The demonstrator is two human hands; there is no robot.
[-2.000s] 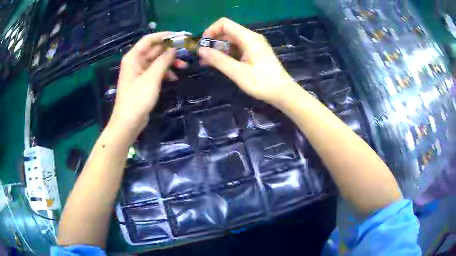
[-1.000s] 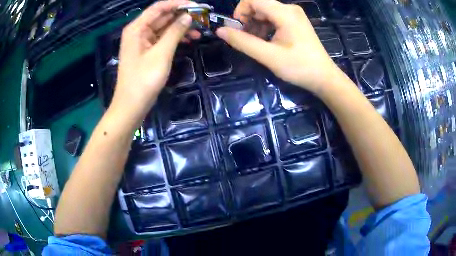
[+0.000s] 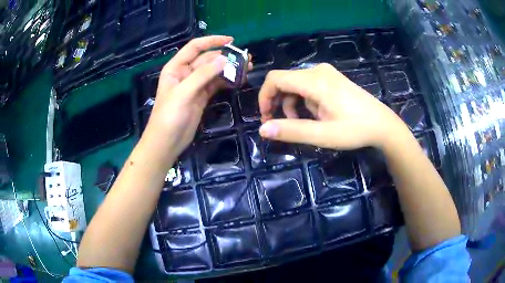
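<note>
My left hand (image 3: 191,83) holds a dark joined unit (image 3: 235,67) by its edges above the near black tray (image 3: 232,183). The unit is tilted and shows a small white and green-tinted patch. No gold shows on it. My right hand (image 3: 268,122) is to the right of and below the unit, apart from it, with thumb and curled fingers parted. I see nothing in it. The near tray has square pockets; several hold dark units, and a small white-green patch shows at its left side.
Stacked black trays (image 3: 130,36) lie at the upper left. Tall clear trays (image 3: 470,94) stand at the right. A white power strip (image 3: 65,196) with wires is at the lower left, beside a small dark object (image 3: 105,177). The green bench mat (image 3: 299,14) shows behind the near tray.
The open case and screen held between both hands now show as one closed unit in my left hand. My right hand has let go and moved down. The view has shifted.
</note>
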